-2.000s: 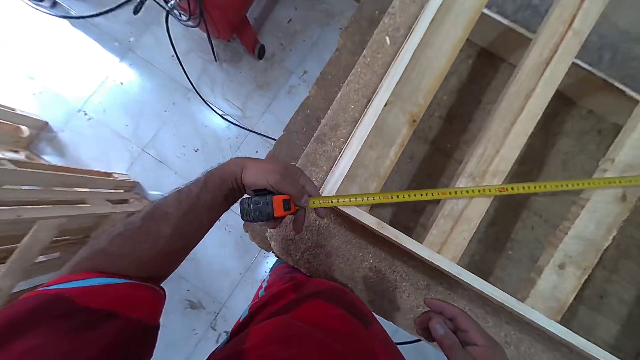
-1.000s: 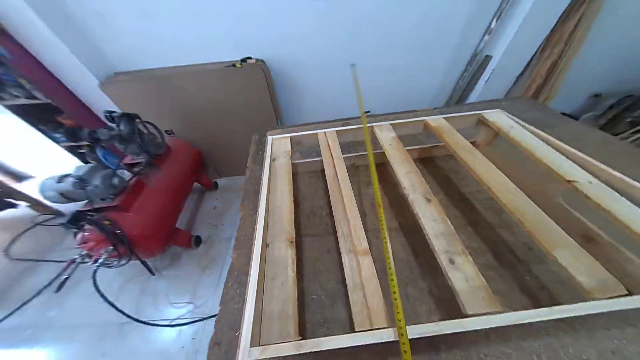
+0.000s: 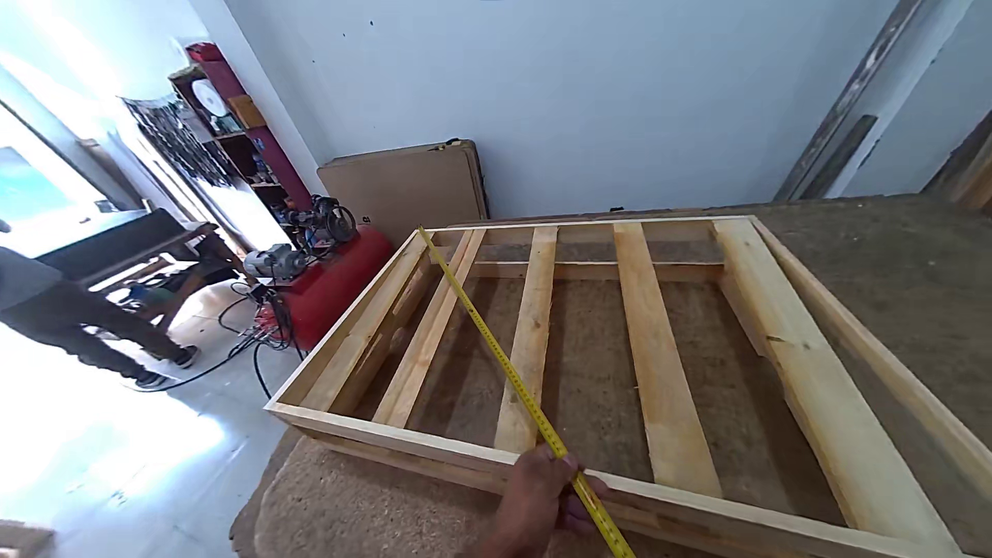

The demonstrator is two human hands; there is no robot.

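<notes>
A yellow tape measure blade stretches diagonally over a rectangular wooden frame, from the frame's far left corner to its near rail and past it. One hand pinches the blade at the near rail, fingers above and below it; I take it for my left hand, as its forearm enters from the bottom, left of the blade. Several wooden slats cross the inside of the frame. My other hand and the tape's case are out of view.
The frame lies on a worn particle-board table. A red air compressor with hoses stands at the left. Brown boards lean on the wall. At the far left a person stands by a workbench.
The blade now runs diagonally to the frame's far left corner; a second ago its far end stood beyond the frame's far rail. A hand has come into view on the blade. The view has shifted strongly.
</notes>
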